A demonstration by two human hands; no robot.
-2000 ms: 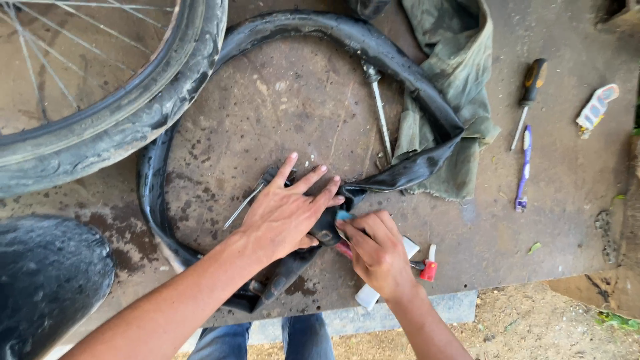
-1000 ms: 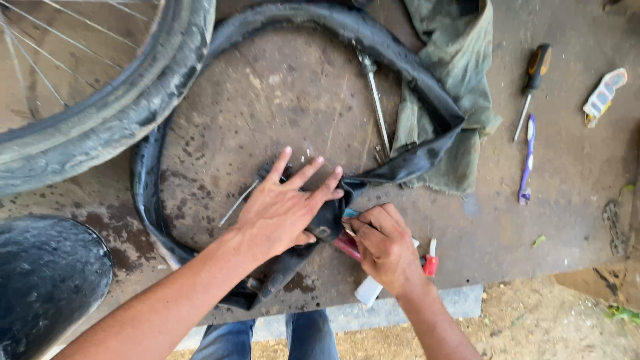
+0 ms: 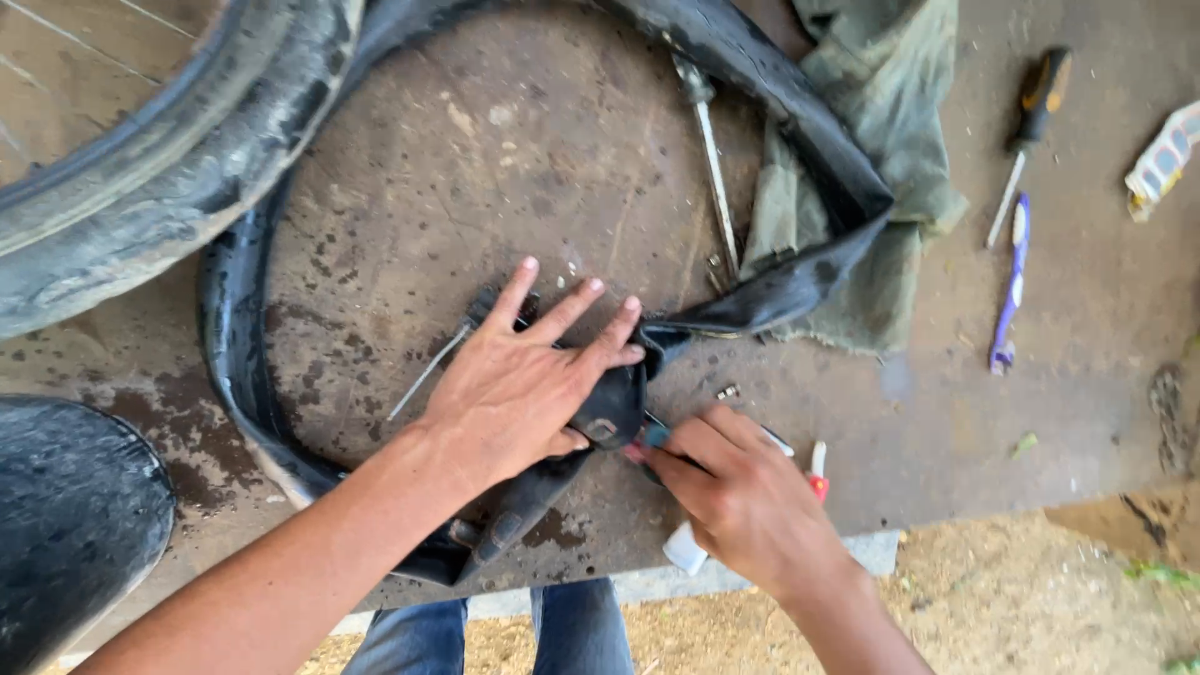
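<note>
A black rubber inner tube [image 3: 239, 328] lies in a loop on a stained brown tabletop. My left hand [image 3: 511, 389] rests on its near part with the fingers spread, pressing a flattened stretch of it down. Close by on the right, my right hand [image 3: 741, 478] pinches a small item with a blue-green part [image 3: 656, 435] against the edge of that stretch; the fingers hide most of it. Something pink shows under those fingertips. A white object [image 3: 685, 549] lies below my right hand, and a red and white item [image 3: 818, 478] beside it.
A spoked wheel with a tyre [image 3: 272, 122] covers the upper left, above a dark rounded container [image 3: 80, 525]. A metal rod tool [image 3: 717, 178] and a grey-green cloth [image 3: 891, 122] lie by the tube. Farther right are a screwdriver [image 3: 1036, 108] and a purple toothbrush [image 3: 1012, 281].
My right hand has shifted slightly down and away from my left hand, with the blue-green item at its fingertips. My left hand has stayed spread on the tube.
</note>
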